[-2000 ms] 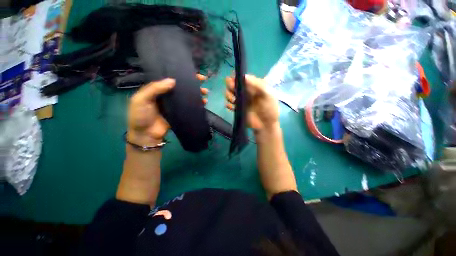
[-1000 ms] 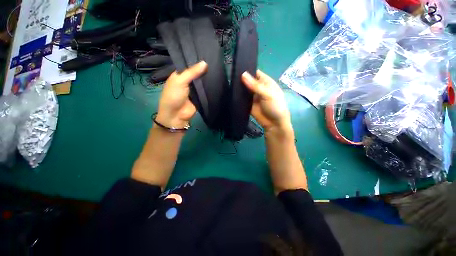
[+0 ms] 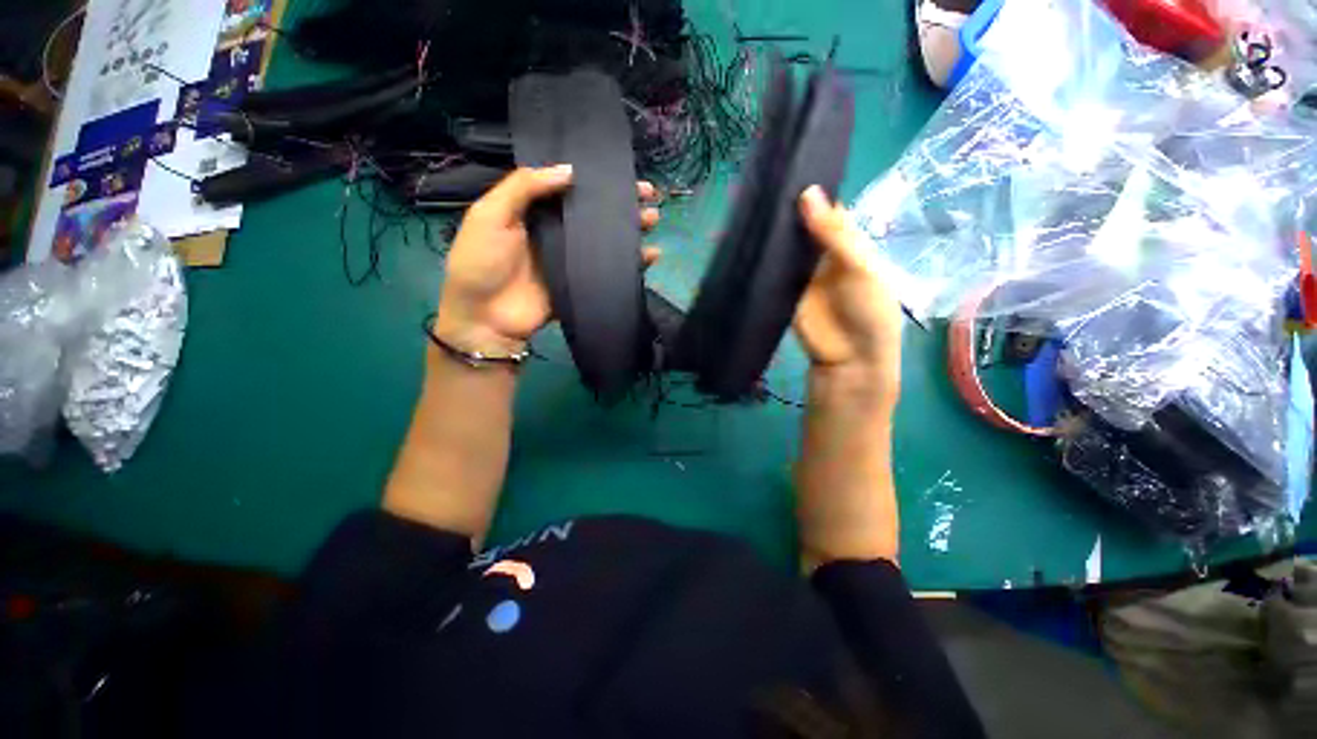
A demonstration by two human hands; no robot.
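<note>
My left hand (image 3: 501,260) holds black padded strips (image 3: 604,238), with the thumb on the near face and fingertips showing at their right edge. My right hand (image 3: 849,296) holds another group of black strips (image 3: 766,231), tilted with the tops to the right. The two groups are apart at the top and close together at the lower ends, where thin threads hang. Another dark piece lies between their lower ends, partly hidden. The main pile of black strips (image 3: 325,101) with tangled cords lies at the far side, left of centre.
Crumpled clear bags (image 3: 1112,188) lie on the right, some over black goods. A pink-red ring (image 3: 971,378) is beside them. A red case (image 3: 1173,26) and small scissors (image 3: 1259,61) are far right. Bags of white pieces (image 3: 127,354) and printed sheets (image 3: 142,101) are on the left.
My right hand has moved right with its strips and tilted them, widening the gap at the top. The strips in my left hand are less fanned. The surroundings have shifted slightly in view.
</note>
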